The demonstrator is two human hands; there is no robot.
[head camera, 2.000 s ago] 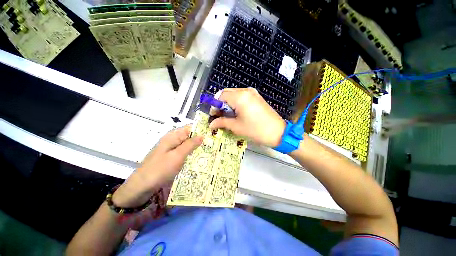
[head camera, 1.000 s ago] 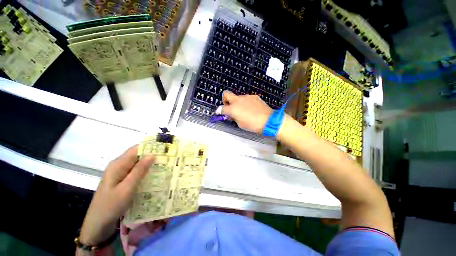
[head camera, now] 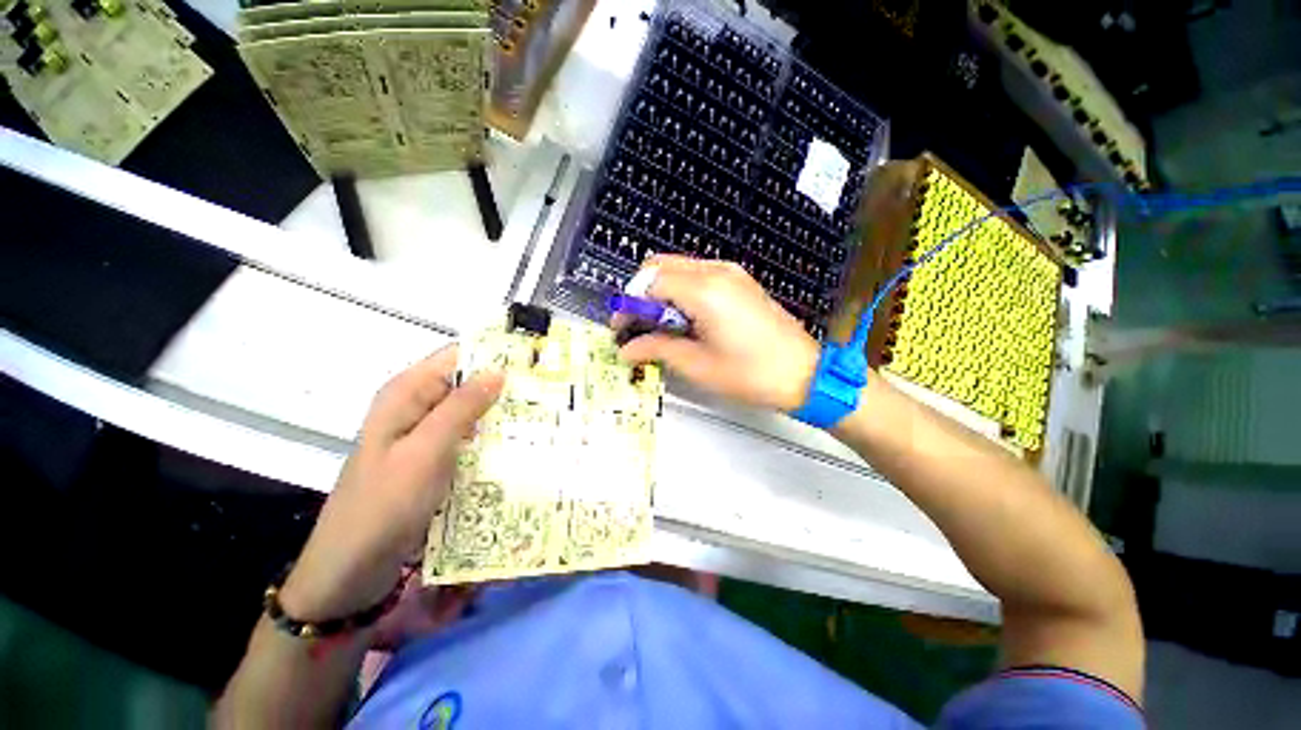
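Note:
A cream printed circuit board [head camera: 549,456] is held tilted above the rails. My left hand [head camera: 414,449] grips its left edge, thumb on the printed face. A black component [head camera: 529,318] stands at the board's top left corner. My right hand [head camera: 728,335] is at the top right corner of the board, with a purple tool [head camera: 645,310] held in it. Something dark shows under its fingertips at the board; the fingers partly hide it. A blue wrist strap [head camera: 835,385] is on my right wrist.
A clear blister tray [head camera: 713,157] of black parts lies beyond the board. A cardboard box of yellow parts [head camera: 977,307] is to its right. A board rack [head camera: 353,217] holds several boards at the upper left. Populated boards [head camera: 107,86] lie far left. Pale line rails [head camera: 271,271] cross the near side.
My right hand has moved from the black parts tray to the board's top right corner. My left hand has brought the board up and to the right, closer to the right hand.

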